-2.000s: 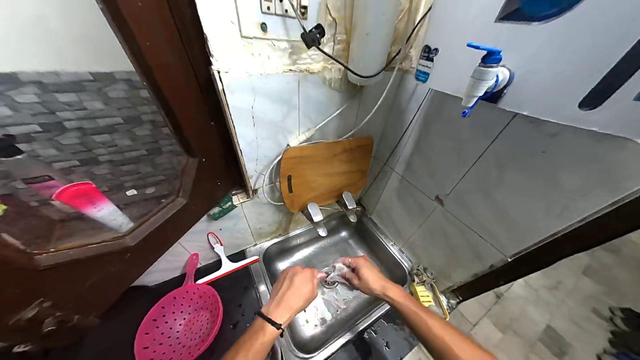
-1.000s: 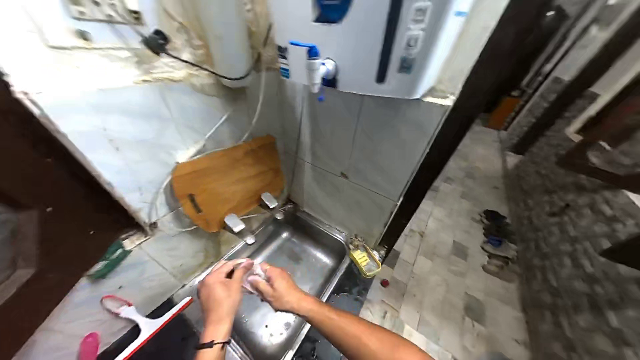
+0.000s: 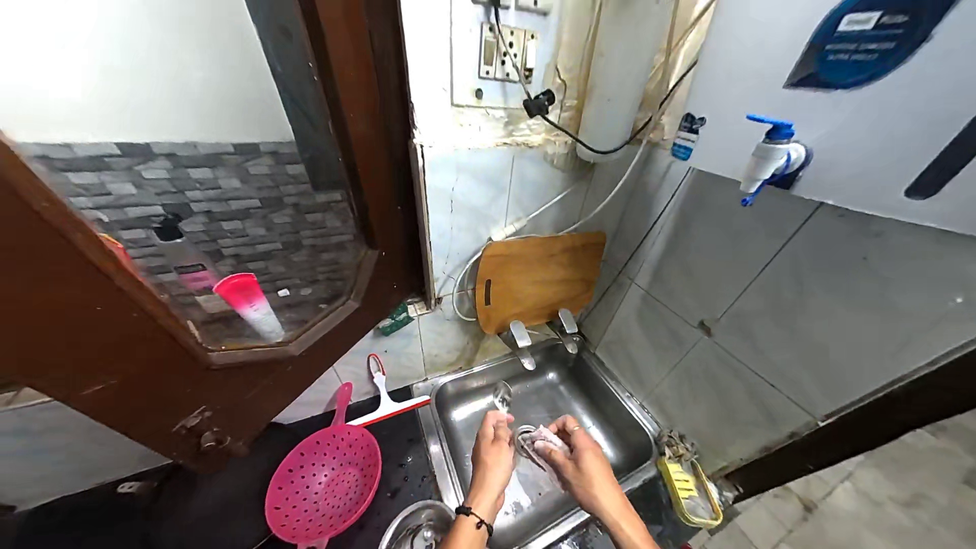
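Observation:
Over the stainless steel sink, my left hand grips what looks like a metal spoon, its bowl pointing up toward the taps. My right hand is closed on a crumpled whitish, soapy cloth or pad, to the right of my left hand. The drain shows partly between the two hands. Suds and water lie on the sink's bottom below them. Two metal taps, a left one and a right one, stand at the back rim.
Left of the sink are a pink colander, a white and red squeegee and a steel bowl. A wooden board leans behind the taps. A yellow soap holder sits at the right. A water purifier's tap juts out above.
My hands, together one second ago, are now apart, and the spoon shows upright in my left hand. The view has swung back to the left.

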